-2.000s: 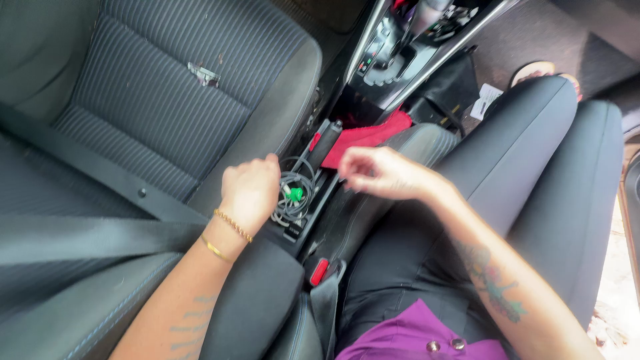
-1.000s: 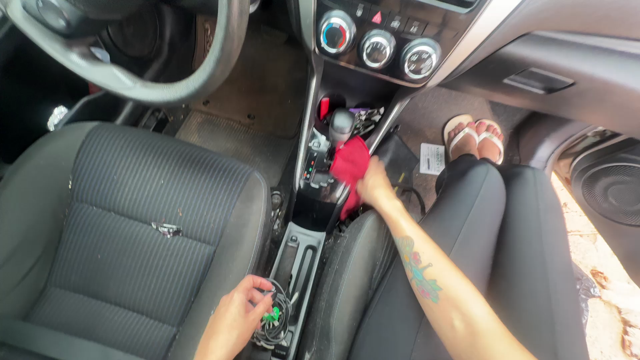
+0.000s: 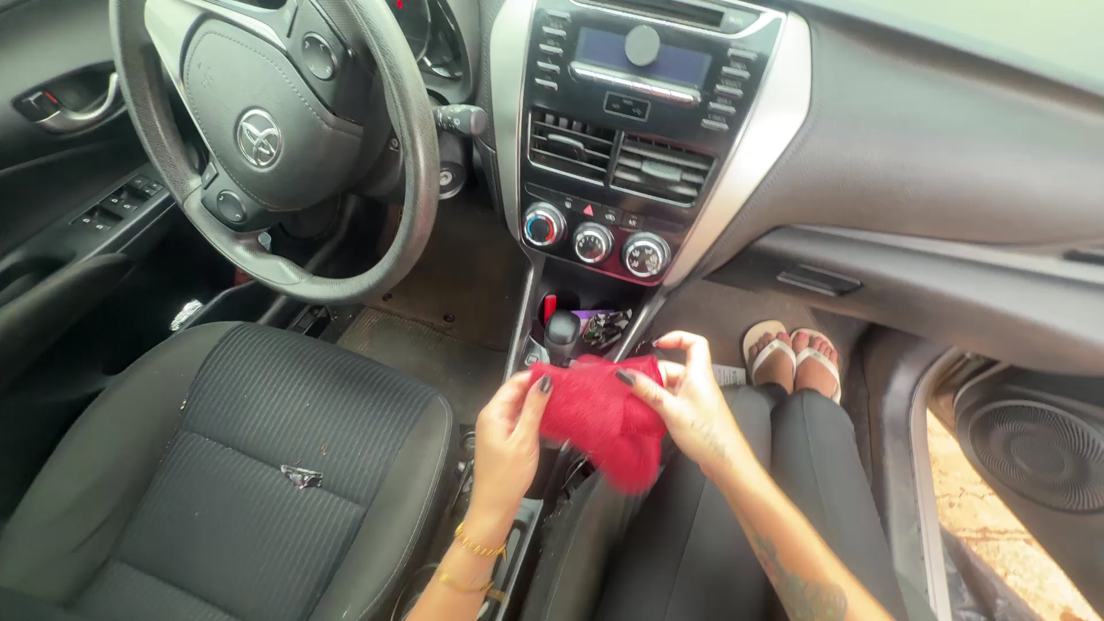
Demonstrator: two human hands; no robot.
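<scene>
A red cloth (image 3: 604,418) is stretched between my two hands, above the centre console and beside the gear lever (image 3: 562,332). My left hand (image 3: 515,423) pinches its left edge between thumb and fingers. At its upper right edge, my right hand (image 3: 686,397) grips it with the thumb on top and the index finger raised. The lower part of the cloth hangs down and is blurred. Behind the gear lever, a console tray holds a red item (image 3: 549,308) and a crumpled dark wrapper (image 3: 606,328).
The steering wheel (image 3: 414,172) stands at upper left, over the driver's seat (image 3: 259,483), where a small torn wrapper (image 3: 302,476) lies. Climate knobs (image 3: 593,243) sit on the dashboard ahead. My legs and sandalled feet (image 3: 792,358) are at right, near the open door with its speaker (image 3: 1044,448).
The red cloth has been lifted from near the gear lever and is now held by both hands. My left hand has left the coiled cable. The view has tilted up towards the dashboard.
</scene>
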